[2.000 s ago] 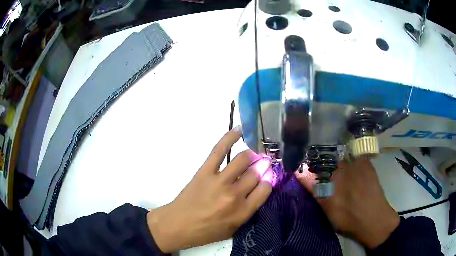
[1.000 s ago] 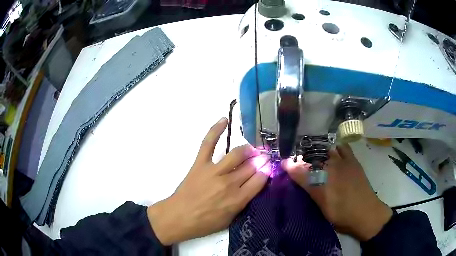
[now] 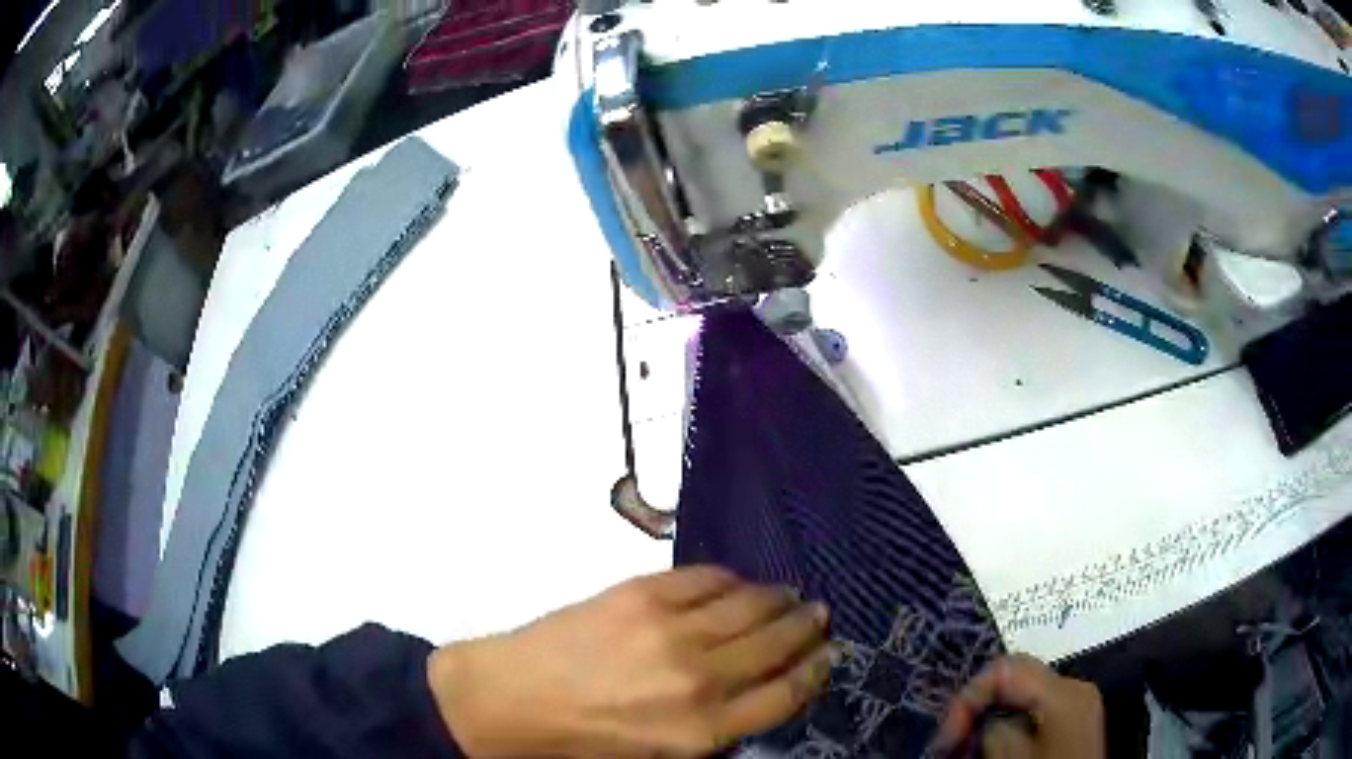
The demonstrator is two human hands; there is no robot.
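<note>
A dark navy patterned fabric piece point(image 3: 801, 475) runs from under the needle area of the white sewing machine point(image 3: 949, 126) down to the near edge of the view. It looks purple at its narrow top end and shows pale motifs lower down. My left hand point(image 3: 653, 667) lies flat on the fabric's lower left part, fingers slightly spread. My right hand point(image 3: 1031, 712) is at the fabric's lower right edge, fingers curled on it, partly cut off by the picture's bottom edge. The presser foot is hidden behind the machine head.
Grey-backed cut panels point(image 3: 312, 312) lie stacked at the table's left. Blue-handled snips point(image 3: 1134, 319) and red and yellow loop handles point(image 3: 979, 223) lie right of the needle. A dark cloth piece point(image 3: 1305, 378) is at the right. A ruler scale point(image 3: 1186, 534) marks the near edge.
Both hands have moved back from the needle toward me, onto the lower fabric. The view has shifted, so the machine sits higher and more of the fabric and table shows.
</note>
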